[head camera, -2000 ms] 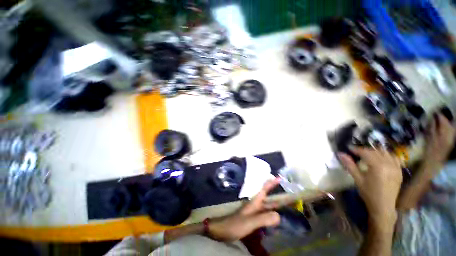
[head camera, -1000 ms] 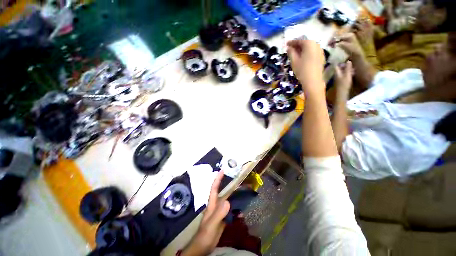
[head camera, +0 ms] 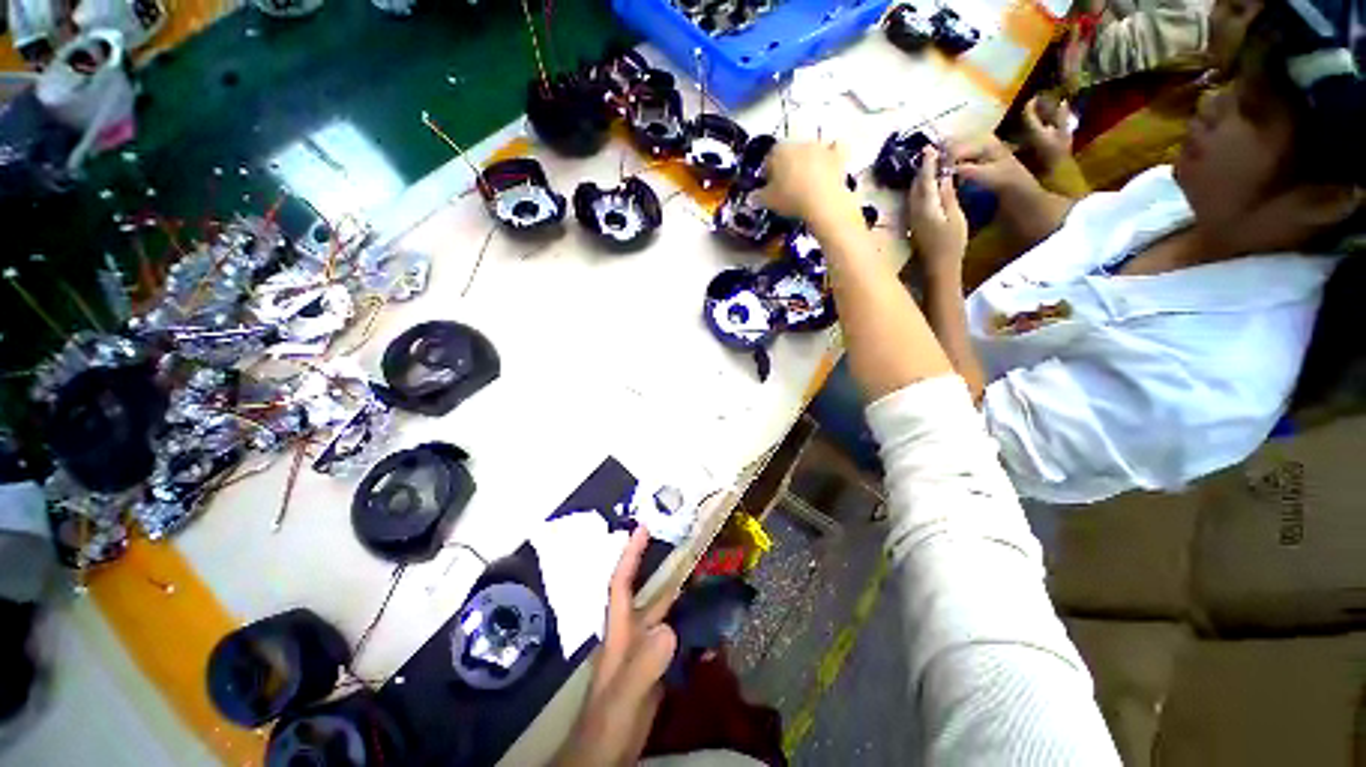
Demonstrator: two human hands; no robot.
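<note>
My left hand (head camera: 626, 674) is at the table's front edge, index finger extended. Its fingertip is at the lower edge of a small silver-white LED board (head camera: 668, 511); no grip on it shows. My right hand (head camera: 805, 180) reaches far across, over the clustered black camera housings (head camera: 740, 312); its fingertips are hidden, so a hold cannot be told. A housing with a seated board (head camera: 499, 635) lies on the black mat (head camera: 607, 487), beside a crumpled white cloth or paper (head camera: 575, 570). Two black housings (head camera: 414, 502) lie behind the mat.
Tangled silver boards with wires (head camera: 240, 337) lie at the left. More black housings (head camera: 274, 667) are at the lower left. A blue bin (head camera: 749, 60) stands at the far end. A neighbouring person (head camera: 1154, 330) at the right holds a black unit. Cardboard boxes (head camera: 1273, 570) are behind that person.
The view has swung right along the table. My right hand has moved from the near end of the cluster, past the far white sheet, to above the cluster. My left hand stays near the board.
</note>
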